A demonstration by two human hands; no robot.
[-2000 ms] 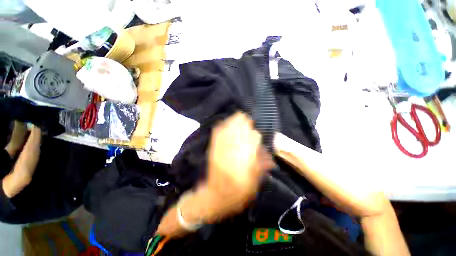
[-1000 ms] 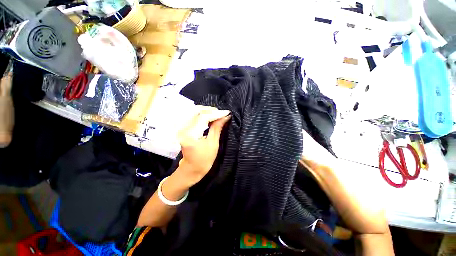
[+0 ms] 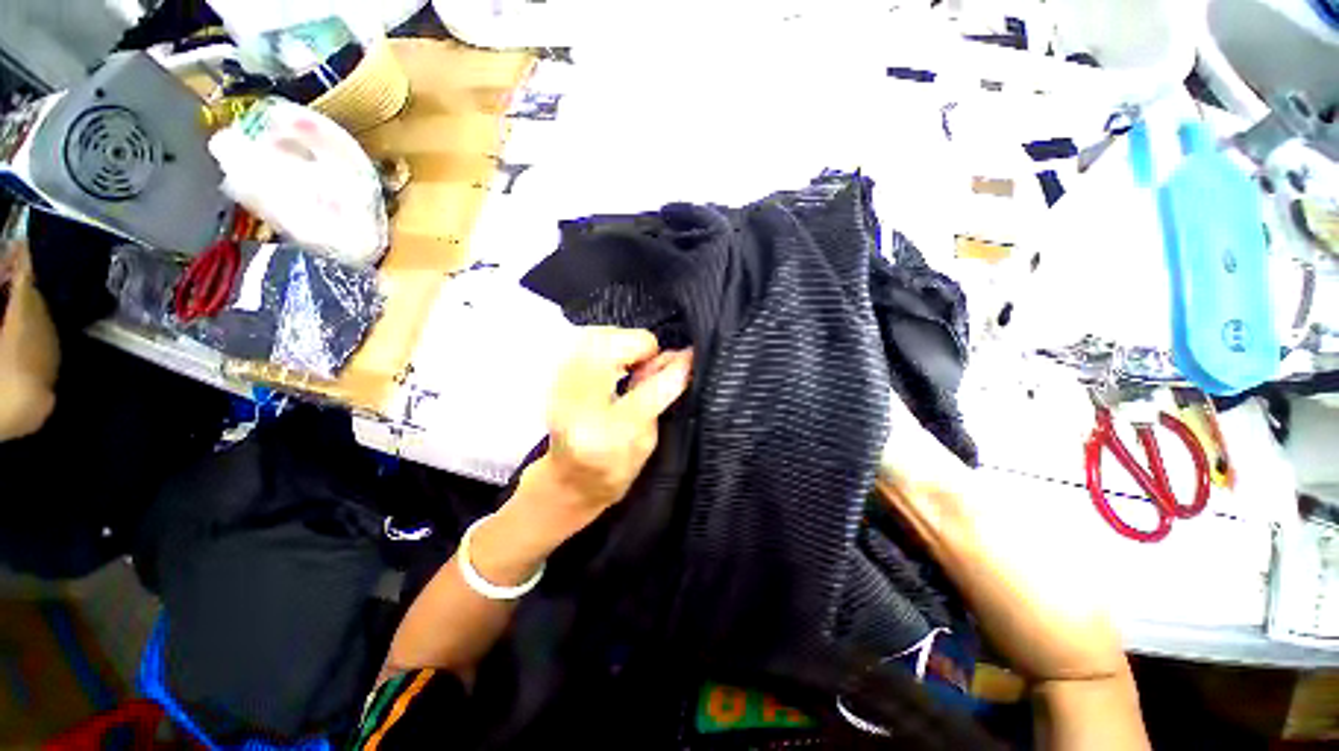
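Note:
A black garment with fine pale ribs (image 3: 786, 396) hangs over the table edge in front of me, bunched at its top. My left hand (image 3: 610, 411), with a white bangle at the wrist, pinches the garment's left side between thumb and fingers. My right hand (image 3: 913, 467) reaches in from the right; its fingers are hidden under or behind the cloth, so its grip does not show. A thin white cord loop (image 3: 864, 715) shows low near my lap.
Red-handled scissors (image 3: 1148, 473) and a light blue paddle-shaped object (image 3: 1219, 264) lie right. A grey box with round grille (image 3: 129, 151), cardboard (image 3: 448, 162) and plastic bags are left. Dark cloth (image 3: 265, 572) lies below. Another person's arm (image 3: 22, 352) shows far left.
The garment, swept by a blurred left hand two seconds ago, now hangs spread with its ribs showing. My left hand has moved to its left side and pinches there. The view has shifted slightly.

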